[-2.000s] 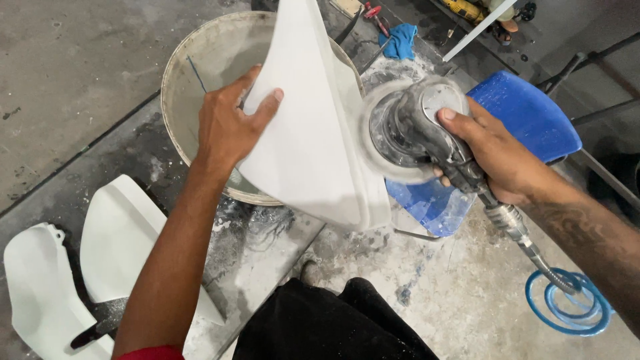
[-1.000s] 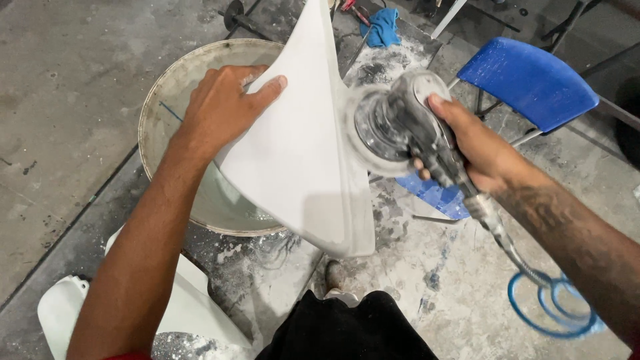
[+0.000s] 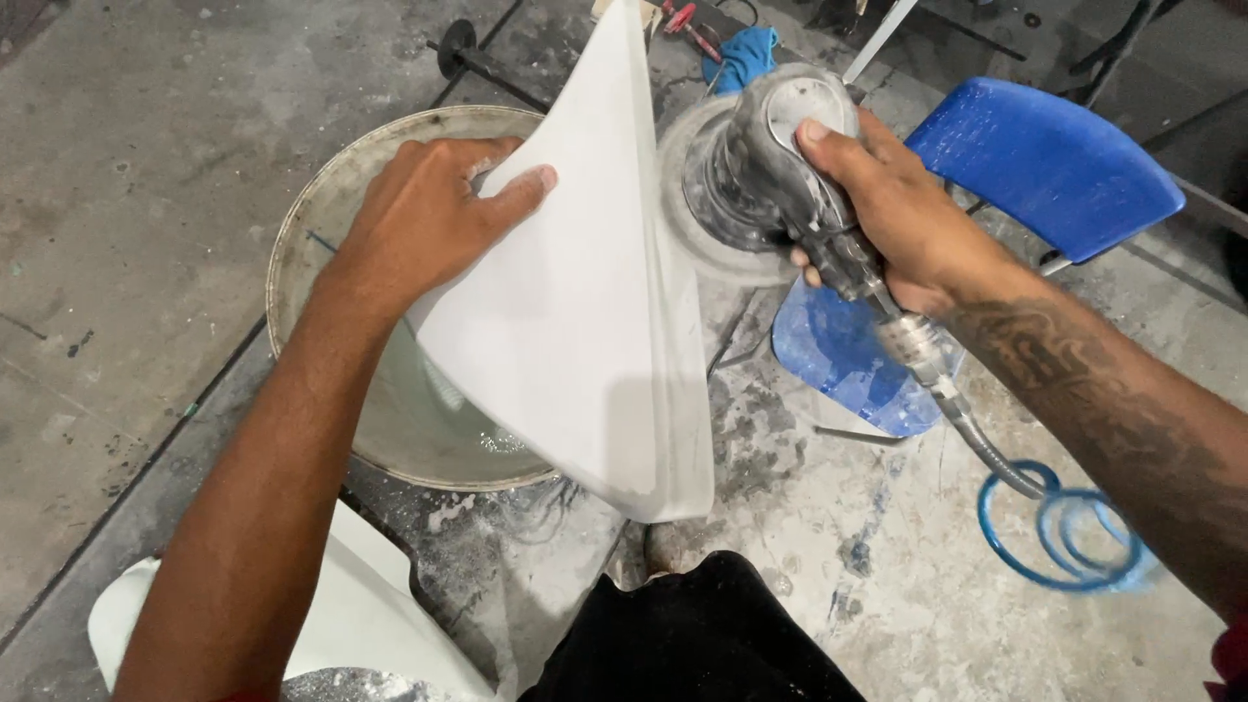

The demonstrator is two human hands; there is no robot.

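My left hand (image 3: 439,210) grips the left edge of a white molded panel (image 3: 585,283), its thumb on the face and its other fingers hidden behind. The panel stands tilted, with its narrow tip up, in front of a round tub (image 3: 283,263) holding liquid. My right hand (image 3: 902,210) is closed around a dusty pneumatic orbital sander (image 3: 770,166), thumb on top. The sander's round pad is at the panel's right edge; whether they touch cannot be told. A metal fitting and an air hose (image 3: 985,444) run from the sander's handle.
A blue chair (image 3: 1048,161) stands at the right. Coiled blue hose (image 3: 1063,526) is below it. More white panels (image 3: 361,604) lie at the lower left. A blue cloth (image 3: 743,60) and a red-handled tool (image 3: 690,27) are at the top. Dust and stains mark the concrete floor.
My left hand keeps its hold on the panel and my right hand keeps the sander at the panel's right side. The panel stands more upright than two seconds ago. The view has shifted.
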